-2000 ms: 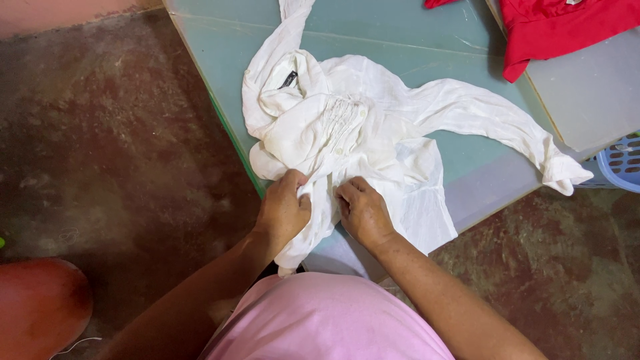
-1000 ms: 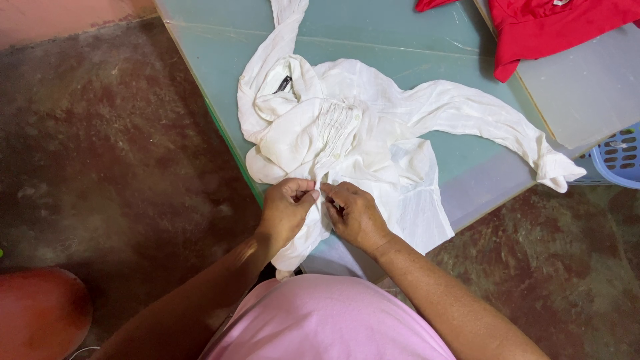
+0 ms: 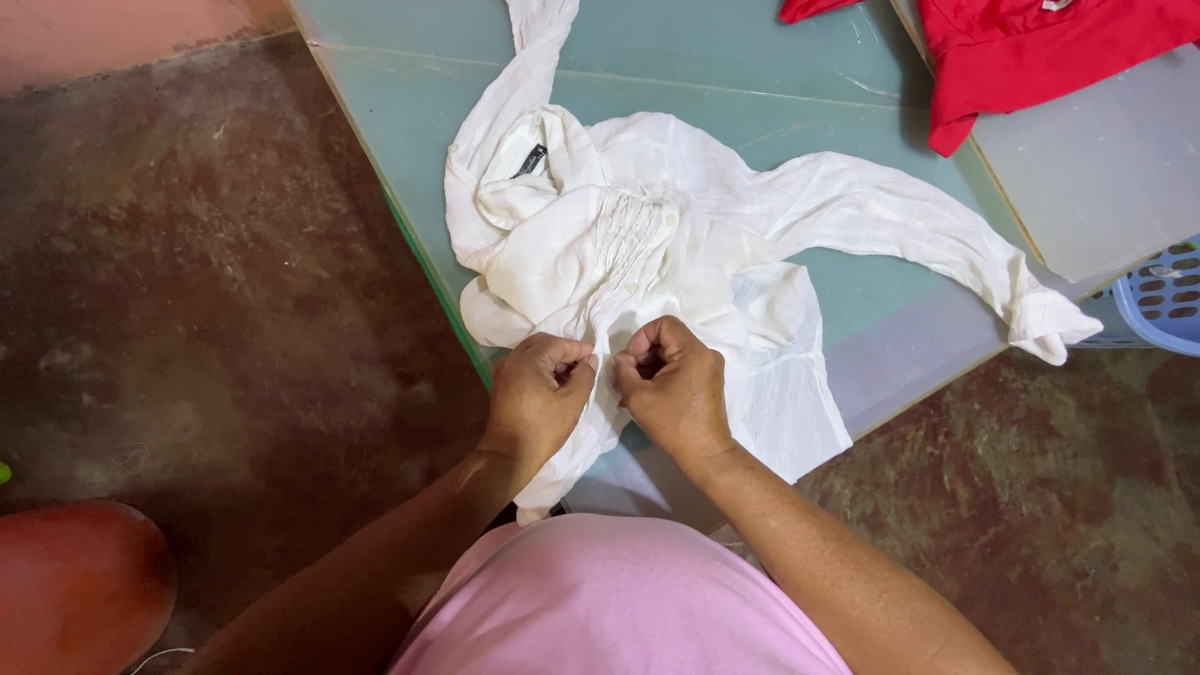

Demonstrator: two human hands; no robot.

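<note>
A crumpled white long-sleeved shirt [image 3: 694, 225] lies on a blue-green table, its collar with a dark label at the upper left and one sleeve stretched to the right. Small buttons and gathers show on its front. Near the table's close corner, my left hand [image 3: 544, 394] pinches the front edge of the shirt between thumb and fingers. My right hand [image 3: 670, 384] is just beside it with thumb and fingers curled together at the same placket; the fingertips are partly hidden, and whether cloth is between them is unclear.
Red cloth [image 3: 1041, 66] lies at the table's [image 3: 769, 47] upper right. A blue plastic basket [image 3: 1158, 291] stands beyond the right edge. At the lower left is a red rounded object [image 3: 80, 586], perhaps a stool seat, above a dark reddish floor [image 3: 225, 281].
Both hands stay close together on the shirt front. Compared with two seconds ago, they have come nearer each other. The shirt has hardly moved.
</note>
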